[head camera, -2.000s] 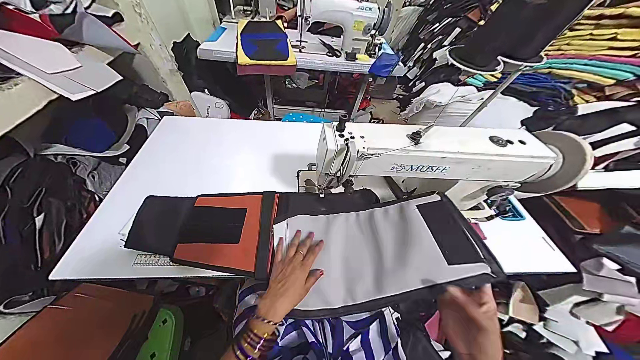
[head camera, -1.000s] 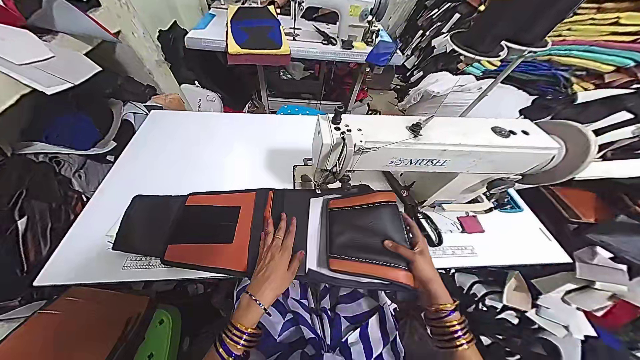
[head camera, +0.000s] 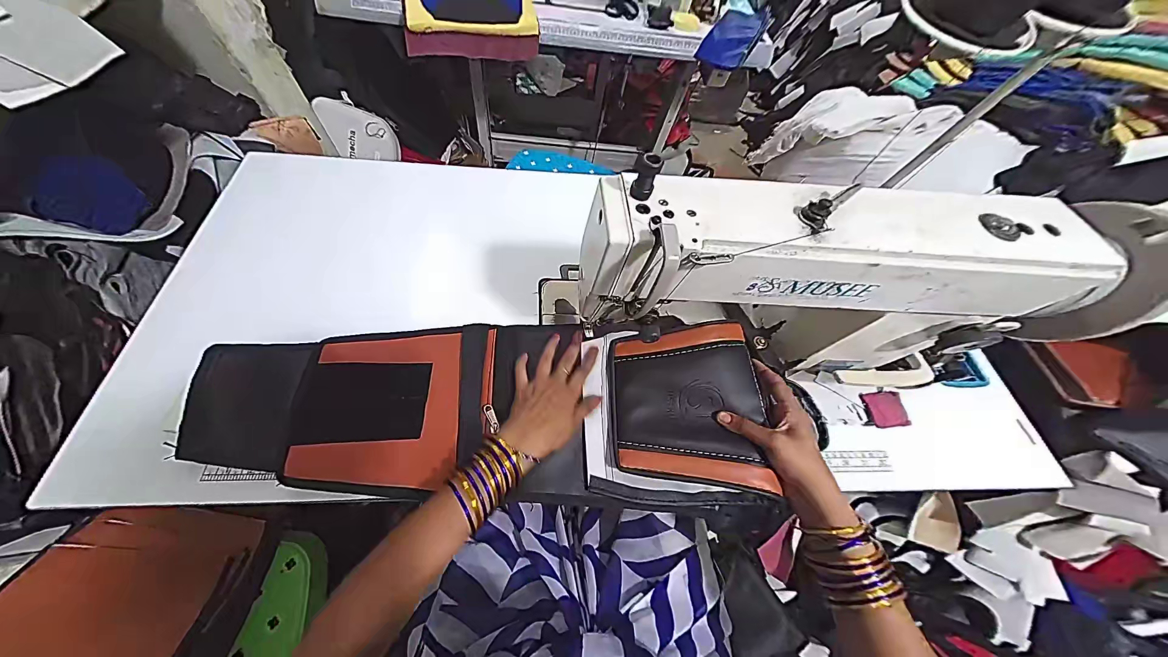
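Observation:
A long black and orange panel (head camera: 383, 406) with a zipper lies along the front of the white sewing table (head camera: 365, 237). My left hand (head camera: 552, 401) rests spread on its black part, fingertips reaching a white lining edge (head camera: 598, 420). On the right lies a black flap piece with orange bands and white stitching (head camera: 689, 411). My right hand (head camera: 776, 424) grips that piece at its right edge, thumb on top and the other fingers partly hidden. Behind the work stands the white Musee sewing machine (head camera: 821, 255), its needle area close to the panel's back edge.
A ruler strip (head camera: 858, 461) and a small maroon scrap (head camera: 885, 409) lie under the machine arm. Orange sheets (head camera: 119, 575) and a green object (head camera: 283, 593) are at the lower left. White scraps (head camera: 1031, 538) are heaped at the lower right. Another table (head camera: 611, 32) stands behind.
Two seconds ago a grey-white lining faced up on the right; the black and orange flap piece shows there now. My right hand has gone from the lower right corner to that piece's right edge.

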